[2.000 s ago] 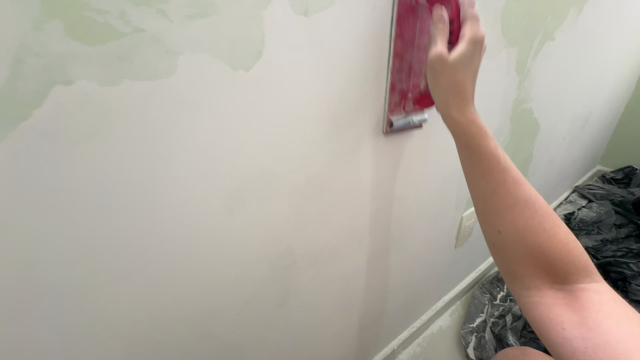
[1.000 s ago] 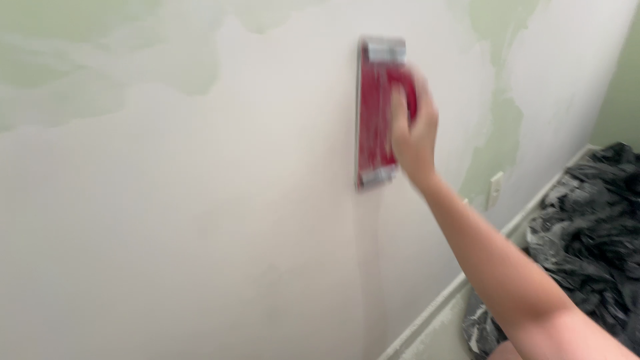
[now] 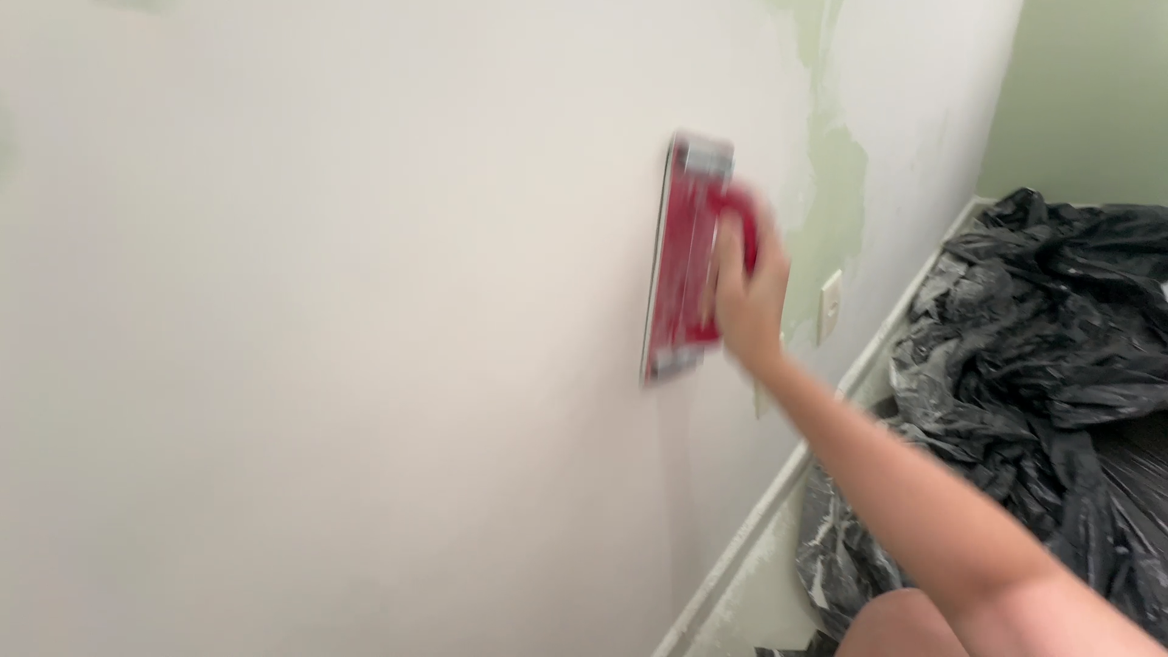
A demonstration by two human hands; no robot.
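My right hand (image 3: 753, 283) is closed around the handle of a red hand sander (image 3: 684, 265) with metal clamps at both ends. The sander's long flat base lies upright along the wall (image 3: 411, 301), which is coated in whitish filler with pale green paint showing in patches. Hand and sander are slightly blurred. My left hand is out of view.
An outlet cover (image 3: 829, 307) sits on the wall right of my hand, and a second plate is partly hidden behind my wrist. A dusty baseboard (image 3: 757, 525) runs along the wall's foot. Crumpled black plastic sheeting (image 3: 1031, 338) covers the floor at right. My knee shows at the bottom.
My right hand has brought the sander down the wall from near the top of the view, still gripping it. The view has shifted to the right.
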